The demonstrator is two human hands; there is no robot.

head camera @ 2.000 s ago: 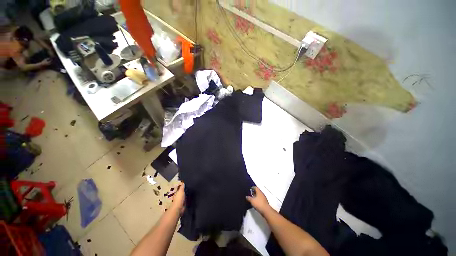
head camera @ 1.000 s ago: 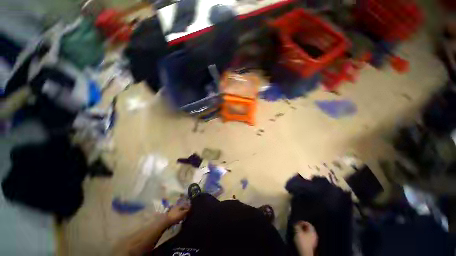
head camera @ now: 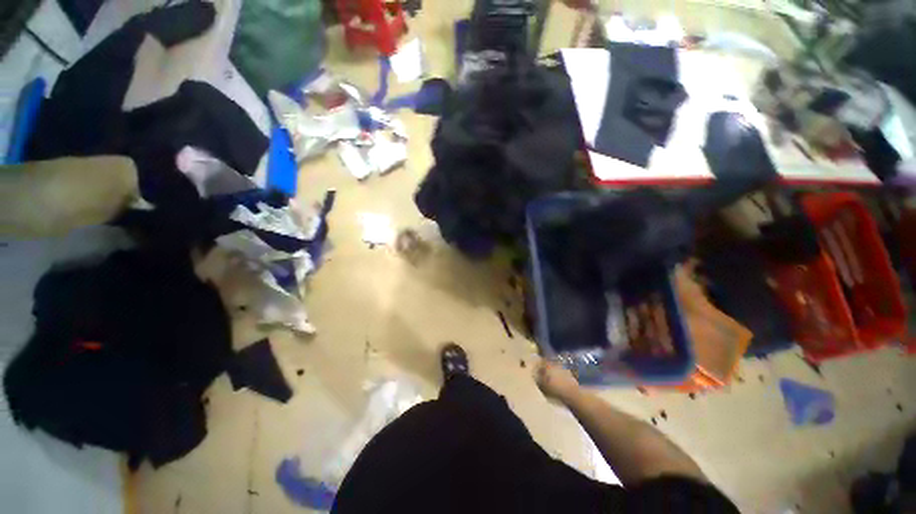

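My right hand (head camera: 548, 377) is small and blurred beside the near left corner of a blue crate (head camera: 685, 351). No cloth shows in it, and its finger posture is unclear. My left hand is out of the picture. Black cloth and some light and brown items lie in the crate. A large black cloth heap (head camera: 121, 351) lies on a white surface at the left. More black pieces (head camera: 216, 125) lie on the white surface at the upper left.
A dark heap (head camera: 492, 171) stands on the floor left of the crate. A red-edged white table (head camera: 693, 182) with dark pieces is at the upper right, red crates (head camera: 854, 291) below it. White scraps (head camera: 372, 146) and a blue scrap (head camera: 807, 402) litter the tiled floor.
The view has swung left, away from the floral wall. The black panel held between both hands at first is no longer seen. My left hand has left the picture.
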